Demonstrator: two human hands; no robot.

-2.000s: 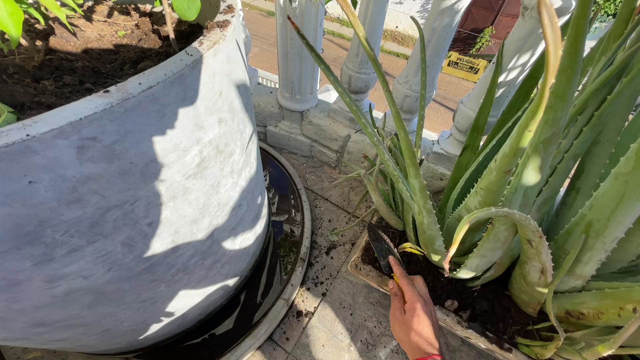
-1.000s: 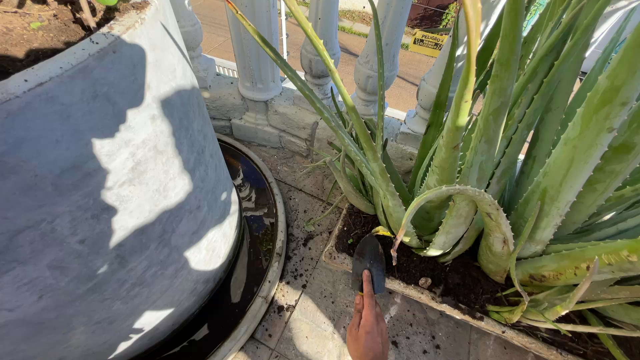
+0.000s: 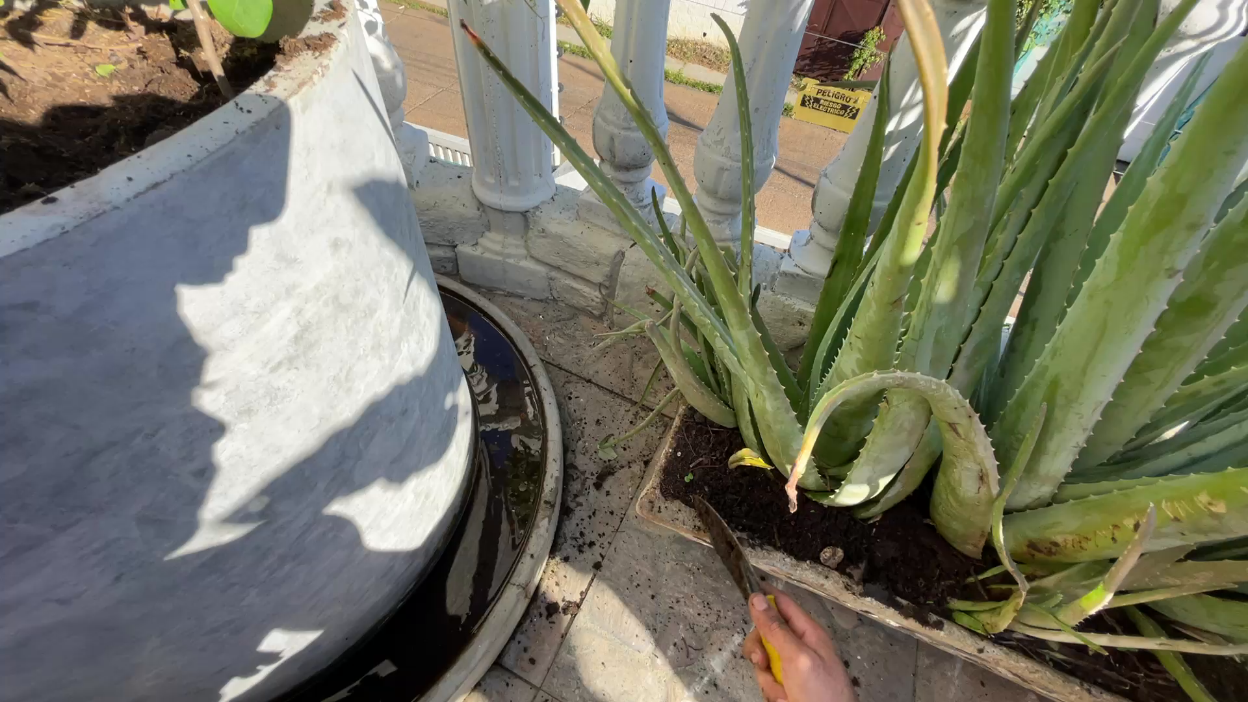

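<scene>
My right hand (image 3: 795, 648), at the bottom centre, is closed around the yellow handle of a garden trowel (image 3: 726, 546). The dark metal blade, seen nearly edge-on, points up and left, its tip at the near rim of a rectangular planter (image 3: 799, 568). Dark soil (image 3: 877, 551) fills the planter around a large aloe vera plant (image 3: 960, 322). One aloe leaf (image 3: 907, 385) arches over, its dried tip hanging just above the soil. A small yellow leaf piece (image 3: 749, 458) lies at the plant's base. My left hand is out of view.
A big white-grey round pot (image 3: 322, 390) stands at the left in a round basin (image 3: 546, 468) holding dark water. Crumbs of soil lie on the floor tiles (image 3: 595, 546). White balusters (image 3: 507, 107) on a low stone base stand behind, with a yellow warning sign (image 3: 831, 105) beyond.
The trowel has turned: its blade lay broad face up over the planter's corner soil one second ago and now shows its edge near the rim. The hand has stayed on the handle.
</scene>
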